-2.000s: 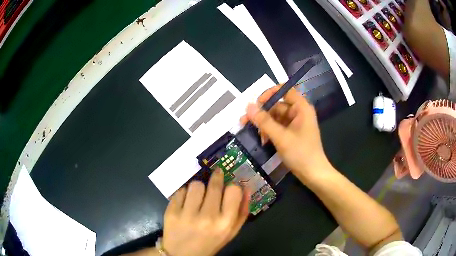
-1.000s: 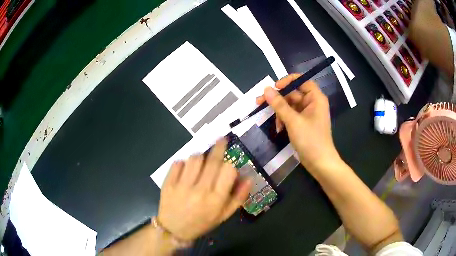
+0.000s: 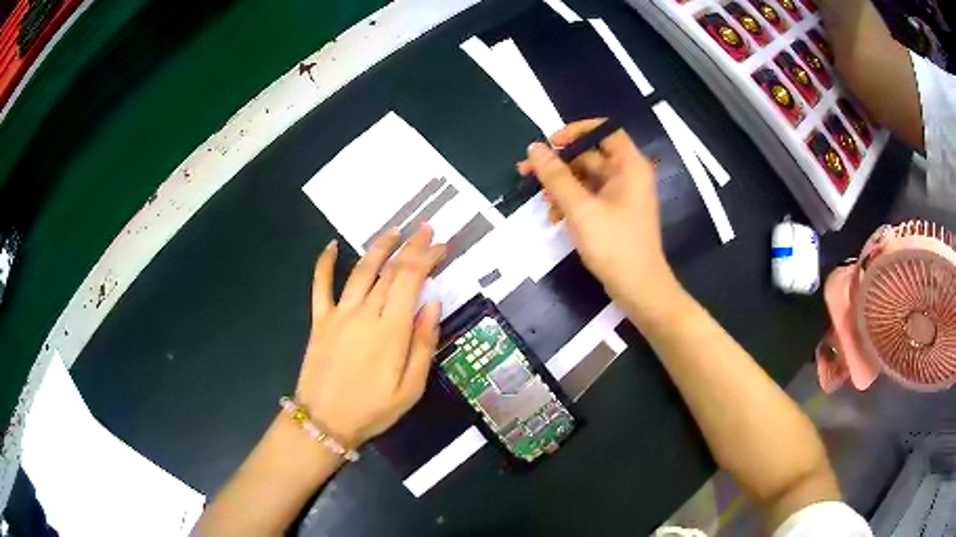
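Observation:
An opened phone unit [image 3: 508, 388] with a green circuit board lies on the dark mat [image 3: 231, 283]. My left hand [image 3: 367, 325] is spread flat beside its upper left edge, fingertips on the white liner sheet [image 3: 383, 157] with grey strips [image 3: 461, 239]. My right hand [image 3: 603, 199] holds slim black tweezers [image 3: 587, 142] like a pen; their tip is near the sheet's right edge. A small grey piece [image 3: 490, 278] sits on the white band above the phone. Black film with white edges [image 3: 556, 309] lies beside and partly under the phone.
A white compartment tray [image 3: 781, 157] with red-and-gold parts stands upper right, another person's arm [image 3: 870, 73] beside it. A small white-and-blue object [image 3: 795, 257] and pink fan [image 3: 907, 309] are at right. Blank white sheets [image 3: 94, 462] lie lower left.
My left hand has moved off the phone, up and left onto the liner sheet. My right hand has moved up and slightly left with the tweezers. The black film has shifted, and a small grey piece now shows.

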